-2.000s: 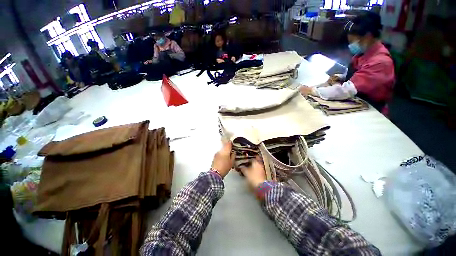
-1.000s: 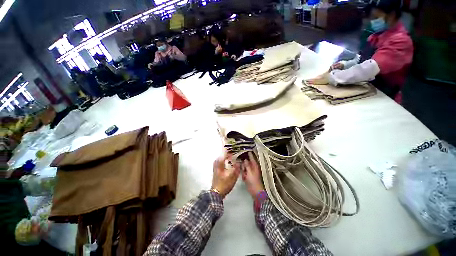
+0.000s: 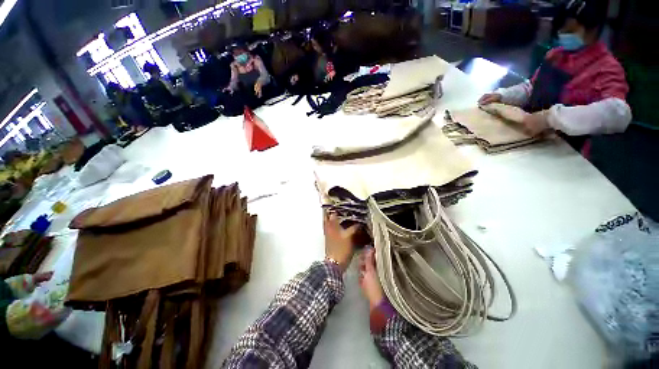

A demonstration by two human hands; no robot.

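A stack of beige tote bags lies in front of me, dark inner layers showing at its near open end. Its beige straps hang in long loops toward me on the right. My left hand is at the stack's near left corner, its fingertips partly hidden at the layers' edges; whether it grips a layer cannot be told. My right hand is just right of it, beside the straps and partly behind them; its grip cannot be made out.
Brown tote bags are stacked at the left, their handles hanging down. A red triangular marker, a tape roll and more beige bags lie beyond. A crinkled polybag is at the right. A person handles bags; another's hands show at left.
My left hand has moved up and right against the stack's corner. My right hand has moved lower. Another person's hands have appeared at the far left. The person at right has folded or shifted a bag.
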